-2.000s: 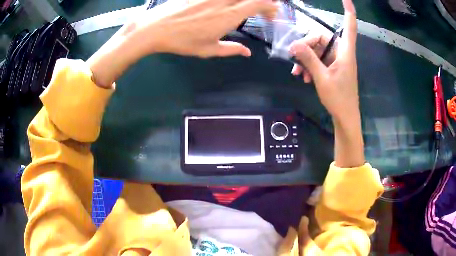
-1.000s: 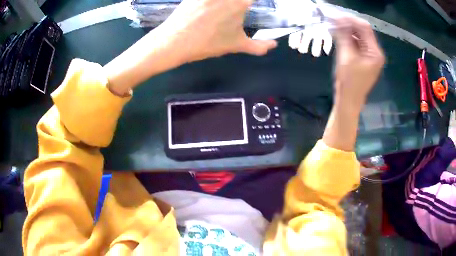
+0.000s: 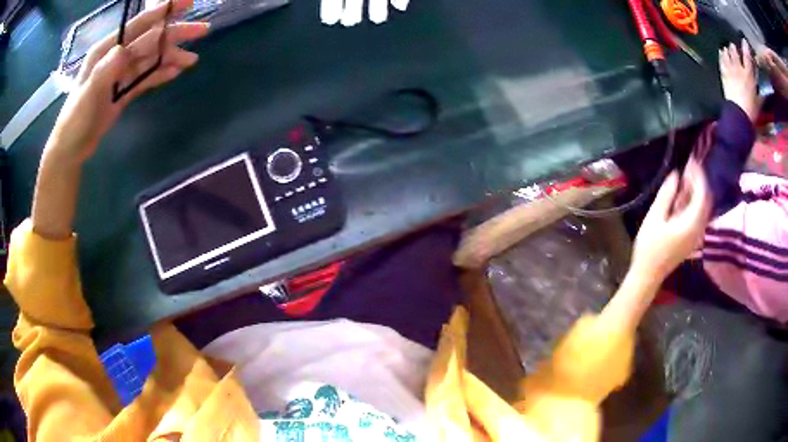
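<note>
The video speaker unit [image 3: 212, 211] lies face up on the dark green bench, tilted, with its pale-bordered display uncovered and a round silver-ringed dial at its right. Its black wrist strap [image 3: 406, 131] loops out on the bench. My left hand [image 3: 130, 73] is raised at the upper left and holds a clear front panel [image 3: 145, 52] with a black border, off the bench. My right hand [image 3: 676, 216] is stretched out to the right, past the bench's front edge. Its fingers are close together and slightly blurred; whether film is between them cannot be told.
An open box [image 3: 549, 302] with crumpled clear film stands below the bench edge. A red-handled tool [image 3: 646, 34] with a cord and orange loops [image 3: 681, 13] lie at the upper right. A white glove [image 3: 359, 10] and wrapped panel packs [image 3: 95, 33] lie at the far side. Another person's hand [image 3: 739, 73] is at right.
My hands have moved apart: the left stays raised with the panel, the right has swung far right and down. The view has turned right, so the unit appears further left and tilted.
</note>
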